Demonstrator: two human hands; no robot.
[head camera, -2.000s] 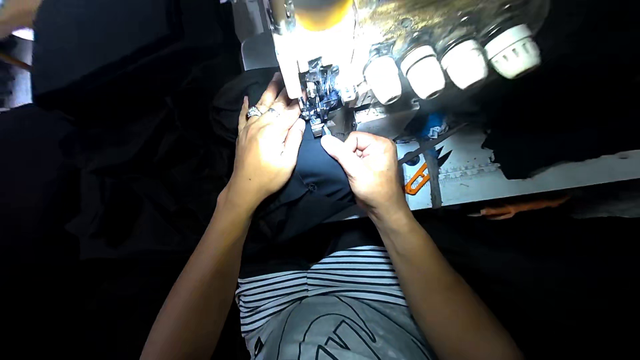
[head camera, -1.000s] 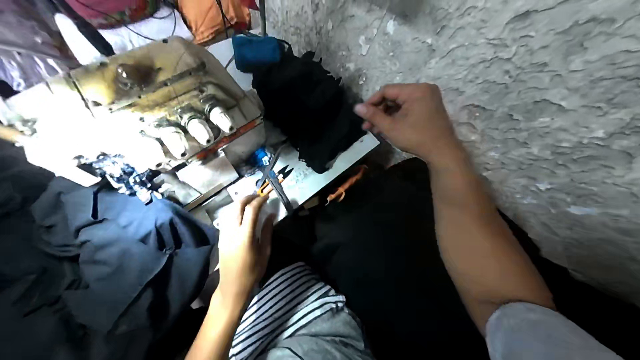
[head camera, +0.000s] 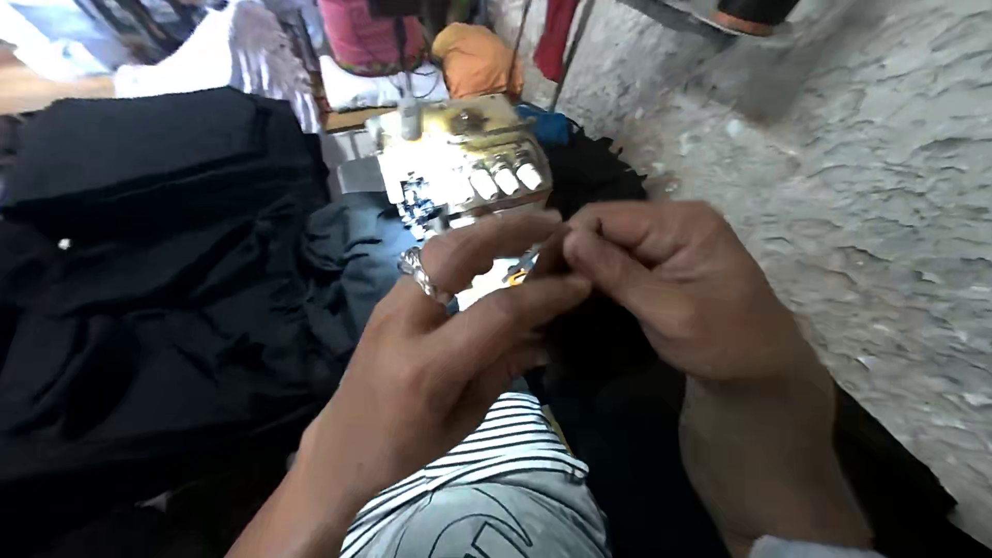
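Observation:
My left hand (head camera: 449, 341), with a ring on one finger, is raised in front of the sewing machine, its thumb and fingertips close to those of my right hand (head camera: 682, 287). The right thumb and index finger are pinched together; whatever may be between them is too small or blurred to tell. Behind the hands stands the lit sewing machine (head camera: 465, 128) with white tension knobs (head camera: 506, 180). Dark fabric (head camera: 360, 256) lies at its needle area. Partly hidden behind my fingers is an orange-handled cutting tool (head camera: 518, 275).
A large heap of black fabric (head camera: 178, 310) spreads over the left side. A rough grey wall (head camera: 876, 232) rises at the right. More black cloth (head camera: 593, 174) lies beside the machine, near a blue item (head camera: 549, 126). Orange (head camera: 473, 60) and pink (head camera: 368, 39) bundles are behind.
Both hands were at the needle area two seconds ago, then apart, the left near the orange tool and the right raised by the wall. Now they have come together. The view has swung and lifted.

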